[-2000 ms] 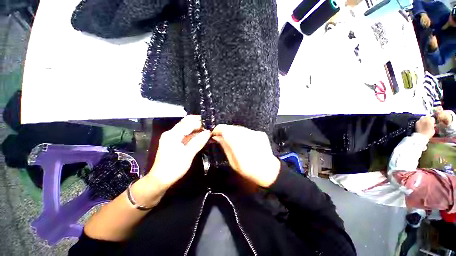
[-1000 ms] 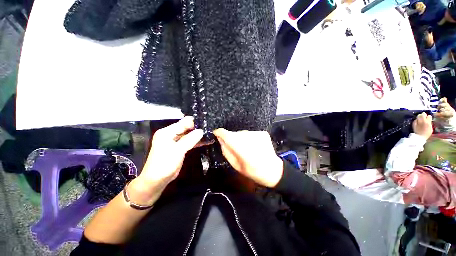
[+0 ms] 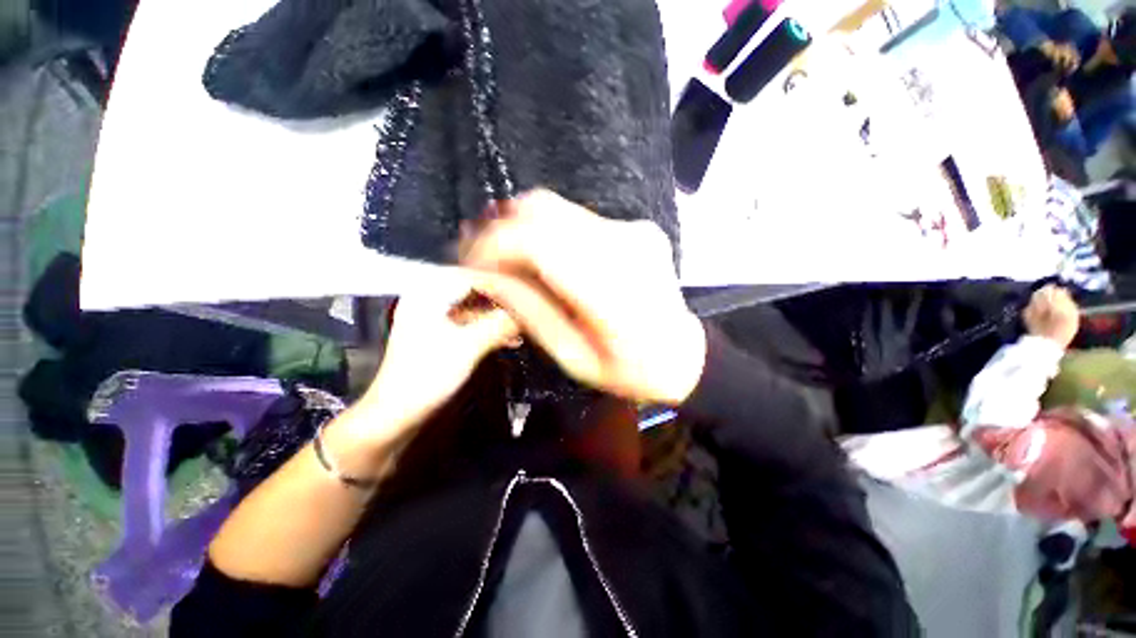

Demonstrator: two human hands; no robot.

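Note:
A dark tweed jacket (image 3: 579, 112) lies on the white table and hangs over its near edge toward my lap. A braid trim band (image 3: 482, 94) flecked with silver runs down it. My left hand (image 3: 436, 343) is low at the jacket's near edge, fingertips closed on the trimmed edge. My right hand (image 3: 586, 293) is blurred and raised over the jacket, its fingers crossing above my left hand. Whether it holds a needle or thread cannot be seen. My hands hide the worked spot.
White table (image 3: 224, 199). Thread cones (image 3: 769, 60), a flat black phone (image 3: 701, 135) and blurred red-handled scissors (image 3: 928, 224) lie at right. Purple stool (image 3: 147, 474) with black trim heap (image 3: 280, 430) stands left. Another person's hand (image 3: 1053, 314) holds dark cloth at right.
My right hand has moved up and left from beside my left fingertips to above the jacket. My left hand stays near the same place. The view has shifted slightly.

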